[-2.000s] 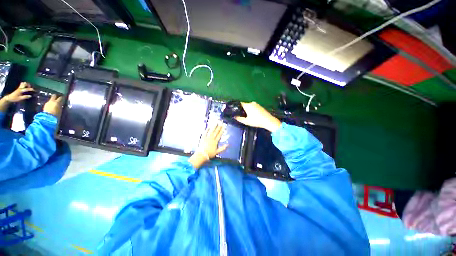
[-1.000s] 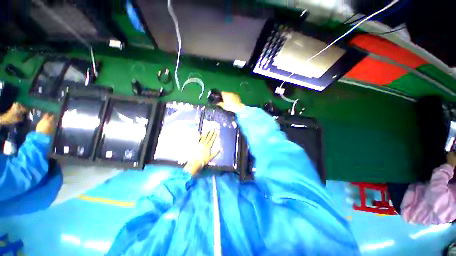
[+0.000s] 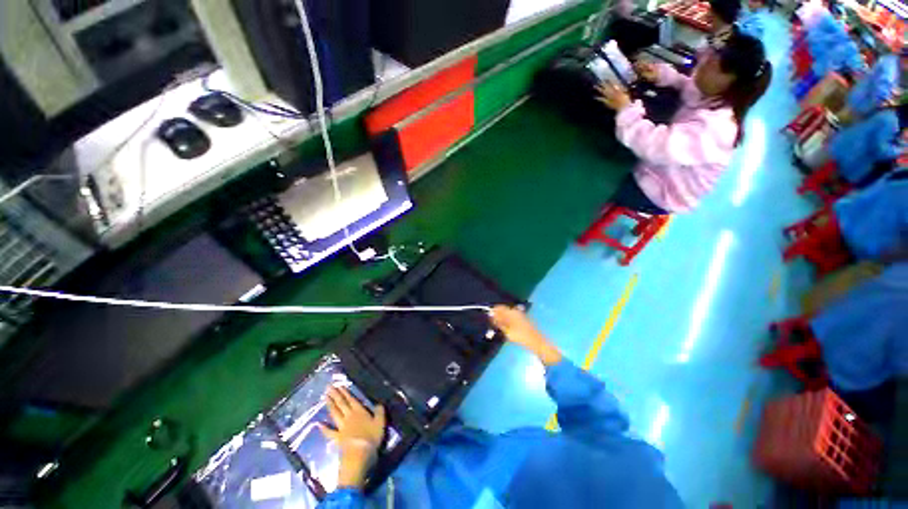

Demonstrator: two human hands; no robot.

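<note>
My right hand (image 3: 515, 326) pinches the end of a white cable (image 3: 299, 309) at the far edge of a black tray (image 3: 430, 400). The cable runs taut from the left across the view. The tray holds dark tablets (image 3: 448, 298), one with small white marks. My left hand (image 3: 355, 425) lies flat, fingers spread, on a shiny, glaring tablet (image 3: 321, 398) in the neighbouring tray. A second shiny tablet (image 3: 234, 467) with a white label is beside it. A black handheld scanner (image 3: 282, 352) lies on the green mat behind the trays.
A keyboard (image 3: 284, 234) with a pale sheet stands behind the trays, with a dark monitor (image 3: 149, 318) to its left. Another white cable (image 3: 321, 109) hangs down to the mat. A person in pink (image 3: 677, 149) sits at the bench beyond. A red basket (image 3: 821, 442) stands on the floor.
The view has turned to the right. My right hand has let go of the black scanner and taken the white cable. My left hand is still on a shiny tablet.
</note>
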